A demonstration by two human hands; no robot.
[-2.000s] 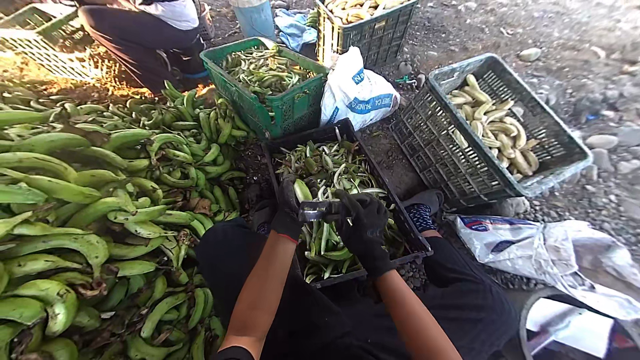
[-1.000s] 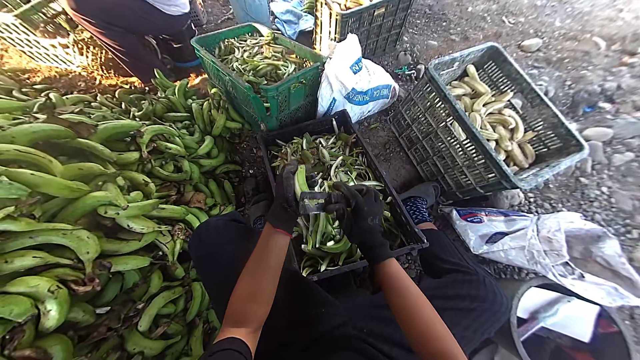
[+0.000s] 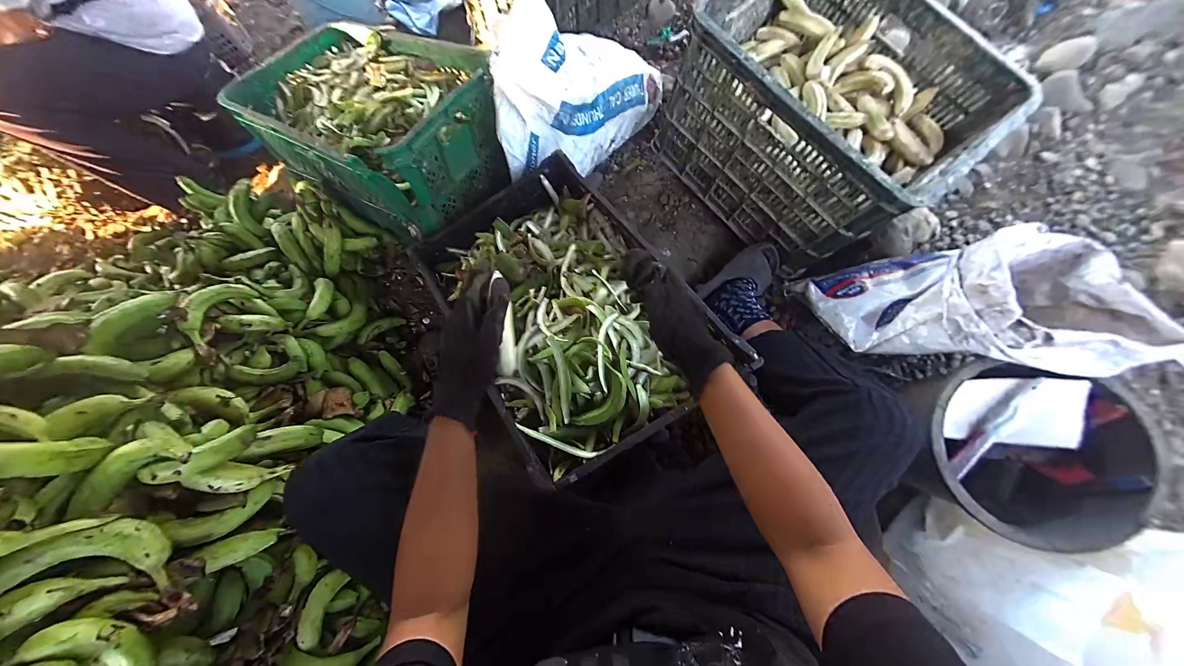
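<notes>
A black plastic crate [image 3: 606, 460] full of green plantain peels [image 3: 578, 342] lies between my legs. My left hand [image 3: 469, 347], in a dark glove, is at the crate's left side, with a pale piece, perhaps a peel or a peeled plantain, beside its fingers; whether it grips that piece is unclear. My right hand [image 3: 673, 314], also gloved, rests along the crate's right side against the peels, its fingertips partly hidden. No tool can be made out in either hand. Unpeeled green plantains [image 3: 102, 546] are piled at the left.
Behind the black crate are a green crate of peels [image 3: 453, 166] and a white sack [image 3: 578, 92]. A dark green crate [image 3: 768, 139] at the upper right holds peeled plantains [image 3: 869, 88]. A plastic sack [image 3: 1027, 296] and a round container [image 3: 957, 481] are at the right. A person [image 3: 111, 102] sits at the upper left.
My hands were close together over the crate around a plantain and a dark object; now they are apart, at its left and right sides. The view has moved nearer to the crate.
</notes>
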